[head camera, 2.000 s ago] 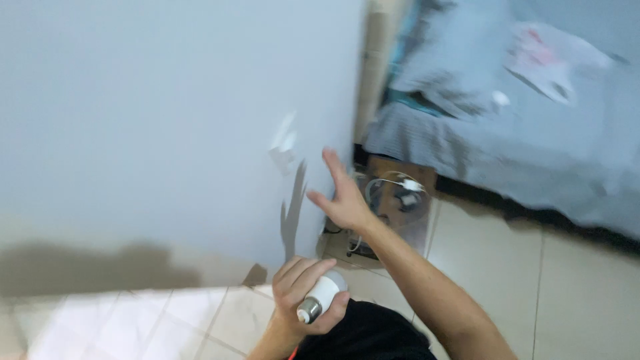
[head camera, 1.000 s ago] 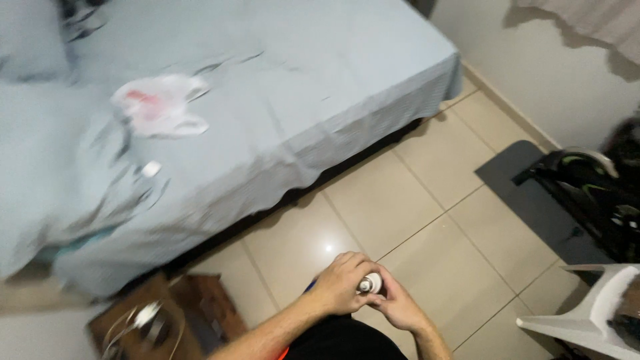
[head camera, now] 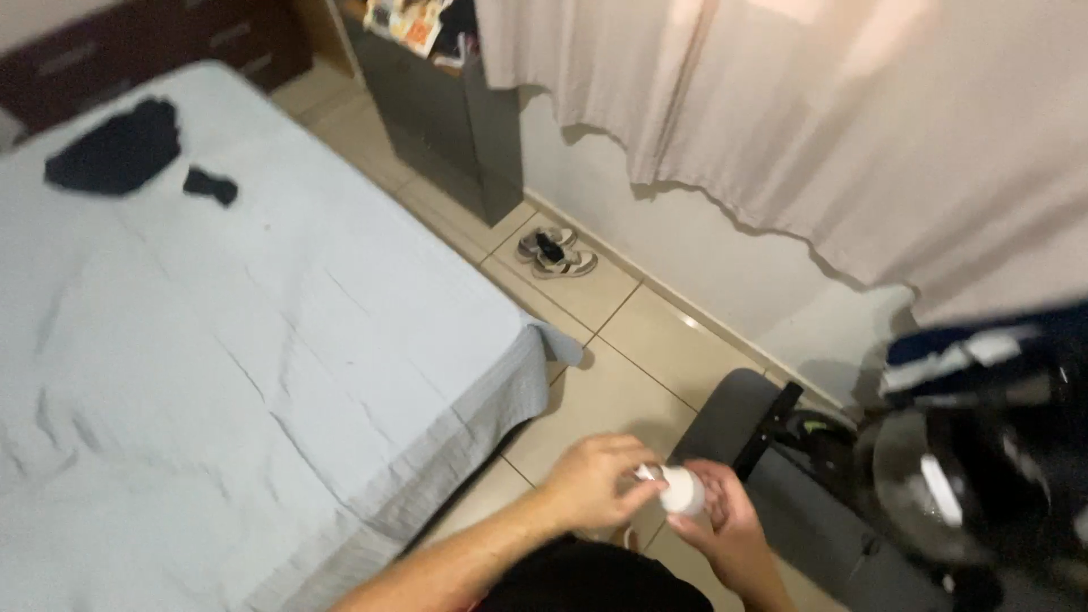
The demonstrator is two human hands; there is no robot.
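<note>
A white light bulb [head camera: 682,491] with a metal screw base is held between my two hands at the lower middle of the head view. My left hand [head camera: 599,483] has its fingers around the metal base, at the bulb's left end. My right hand [head camera: 722,518] holds the rounded white end from the right side. Blur hides the exact fingertip contact.
A bed with a light blue sheet [head camera: 255,323] fills the left, dark clothing [head camera: 119,149] on it. Shoes [head camera: 561,253] lie on the tiled floor near a grey cabinet [head camera: 442,127]. Curtains [head camera: 765,127] hang at upper right; black equipment [head camera: 960,476] stands on a dark mat [head camera: 731,408].
The view has swung far to the right across the room. My left hand held the bulb two seconds ago while the other reached out by the wall; both hands are now on the bulb.
</note>
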